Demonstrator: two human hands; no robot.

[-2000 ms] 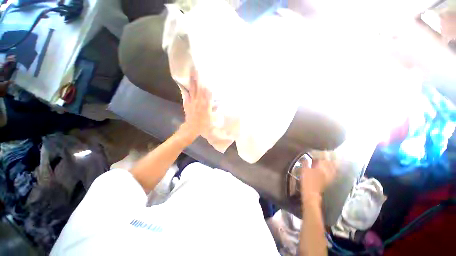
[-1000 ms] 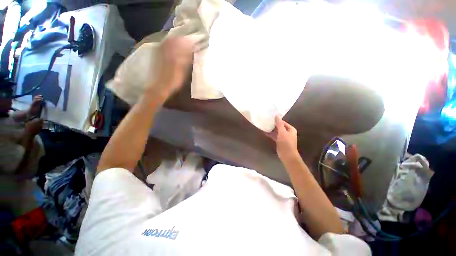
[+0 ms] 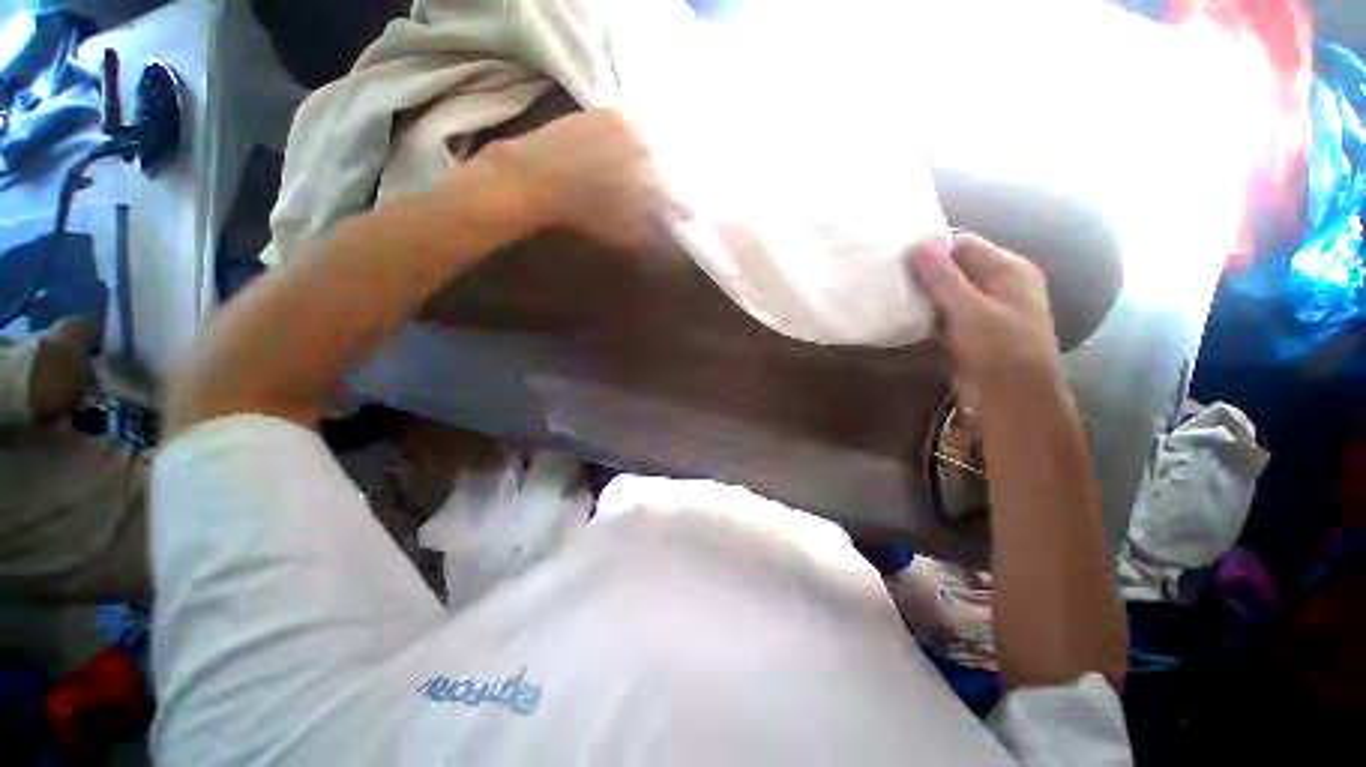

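The cream garment (image 3: pixel 817 270) lies over the padded pressing board (image 3: pixel 719 360), its far part lost in glare and its left part bunched in folds. My left hand (image 3: pixel 607 177) is closed on the garment's near edge at the middle. My right hand (image 3: pixel 981 292) pinches the garment's edge between thumb and fingers near the board's rounded right end. The edge hangs in a curve between both hands. The steam iron (image 3: pixel 954 457) stands at the board's right near edge, mostly hidden behind my right forearm.
Another iron (image 3: pixel 155 113) stands on a pale table (image 3: pixel 165 240) at the left. Part of another person, an arm (image 3: pixel 60 367), shows at the left edge. Crumpled pale cloth (image 3: pixel 1198 487) and a blue bag (image 3: pixel 1333 195) are at the right. Pale cloth (image 3: pixel 502 525) hangs below the board.
My right hand let go of the iron and took the garment's edge, then moved right with it. My left hand has moved from the left folds onto the near edge. The garment's edge is spread rightward.
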